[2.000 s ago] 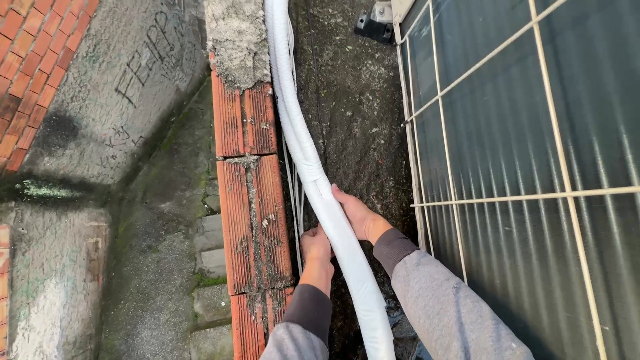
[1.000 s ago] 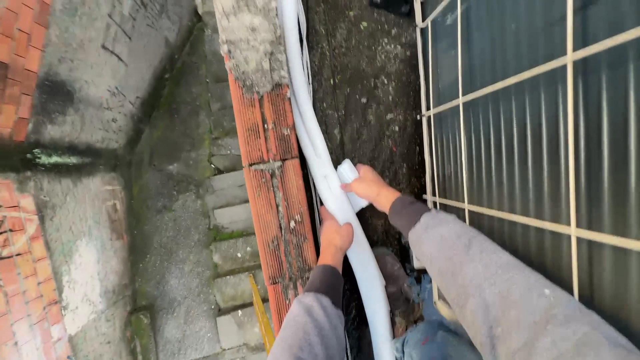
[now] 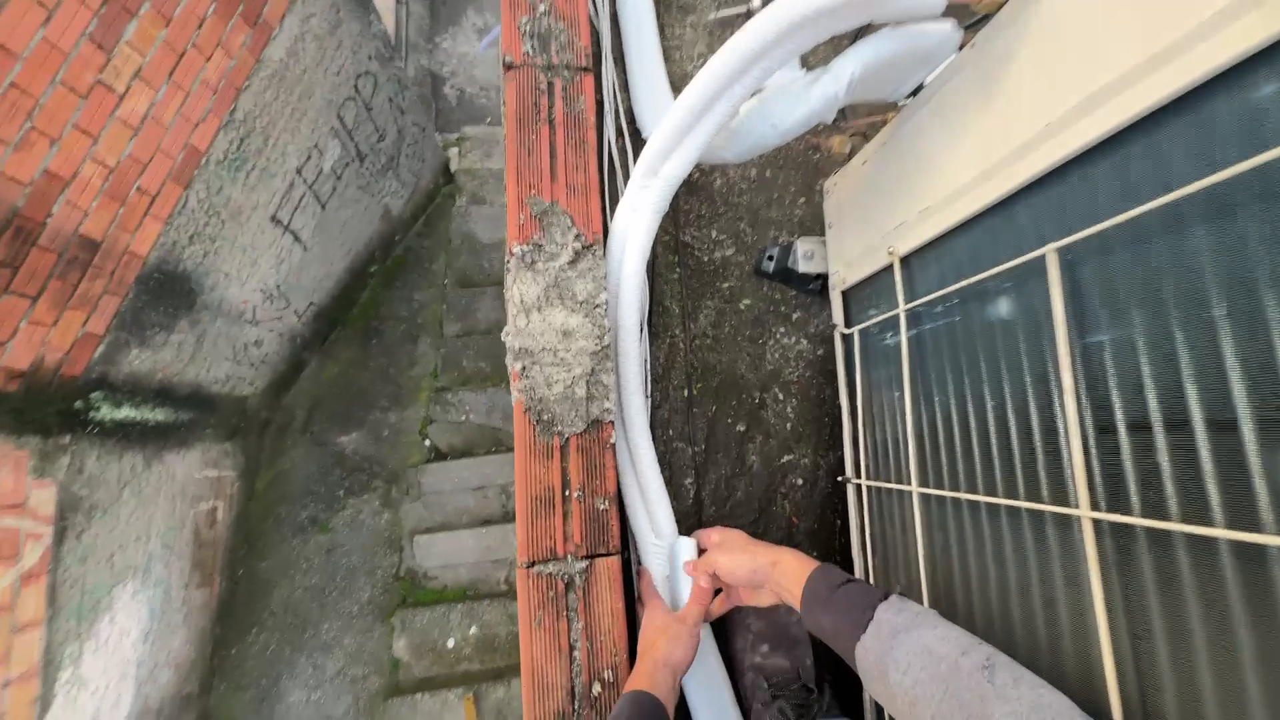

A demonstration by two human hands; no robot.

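Observation:
A bundle of pipes wrapped in white tape (image 3: 632, 330) curves down along the brick wall, with thin white cables (image 3: 612, 110) beside it. At the lower middle, my left hand (image 3: 668, 635) grips the wrapped bundle from the wall side. My right hand (image 3: 745, 568) holds a small roll of white wrapping tape (image 3: 684, 570) against the bundle, its fingers touching those of my left hand. Part of the roll is hidden by my fingers. Another white wrapped length (image 3: 830, 95) bends across at the top, next to the outdoor air-conditioning unit (image 3: 925, 170).
The hollow-brick wall top (image 3: 575, 490) with a mortar lump (image 3: 560, 320) runs along my left. Beyond it, concrete steps (image 3: 460, 550) lie far below. The unit's wire grille (image 3: 1080, 400) and a black foot mount (image 3: 790, 264) are on the right. My shoe (image 3: 785, 690) is at the bottom.
The roll of tape, standing out to the right of the bundle one second ago, is now against it between my hands. The view has shifted, showing the bundle's upper curve.

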